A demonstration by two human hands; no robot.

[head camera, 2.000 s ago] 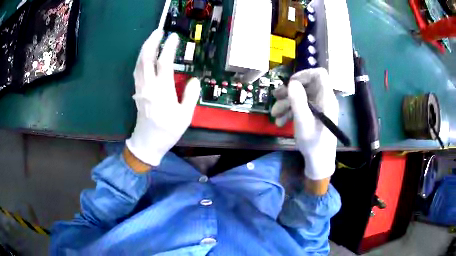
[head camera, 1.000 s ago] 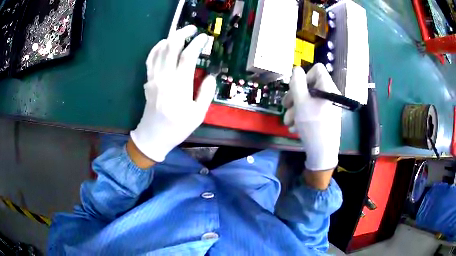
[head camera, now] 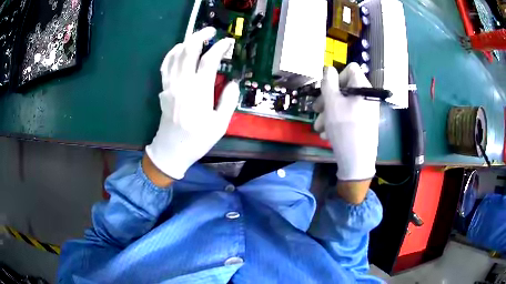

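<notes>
A green circuit board (head camera: 263, 66) crowded with parts lies on a red pad (head camera: 277, 131). It bears white-silver heatsinks (head camera: 302, 39), a yellow block (head camera: 335, 52) and a brown transformer (head camera: 344, 21). My right hand (head camera: 350, 119), in a white glove, grips a thin black pen-like tool (head camera: 366, 92) held nearly level over the board's near right part; its tip is too small to make out. My left hand (head camera: 191, 105), gloved in white, rests with fingers apart on the board's left edge; nothing shows in it.
A black parts box (head camera: 50, 47) with small silvery pieces stands at the far left. A black screwdriver (head camera: 411, 125) lies right of the board. Further right are a round tin (head camera: 465, 130), a small red piece (head camera: 433, 87) and another red pad (head camera: 489, 40). The bench's front edge runs below the hands.
The board and both hands sit further right in view than two seconds ago. The black tool has swung from pointing down towards me to nearly level. The left hand stays at the board's left edge.
</notes>
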